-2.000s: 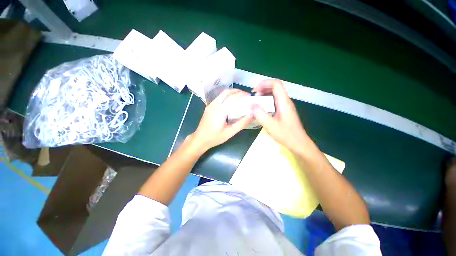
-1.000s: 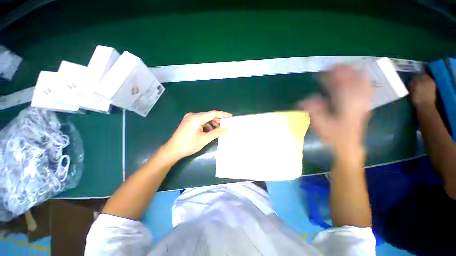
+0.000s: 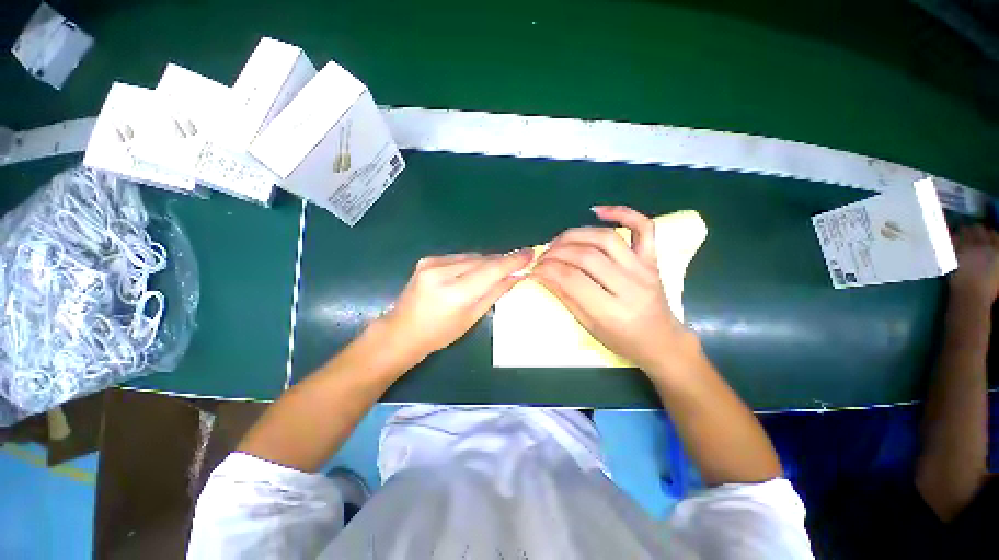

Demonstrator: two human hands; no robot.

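Note:
A pale-yellow sticker sheet lies on the dark-green bench in front of me, its upper right corner curled up. My left hand has its fingertips pinched at the sheet's upper left edge. My right hand lies over the upper part of the sheet, its fingertips meeting the left ones at that edge. Whether a sticker is between the fingertips is too small to tell. A closed white retail box lies at the right on the bench.
Several white retail boxes lean together at the upper left. A clear bag of white cables is at the left, with a brown carton below. Another box is on the belt. Another person's arm is at the right edge.
The box that was in my hands now lies at the right. My right hand has come back from the right to the sheet's upper edge. The view has shifted.

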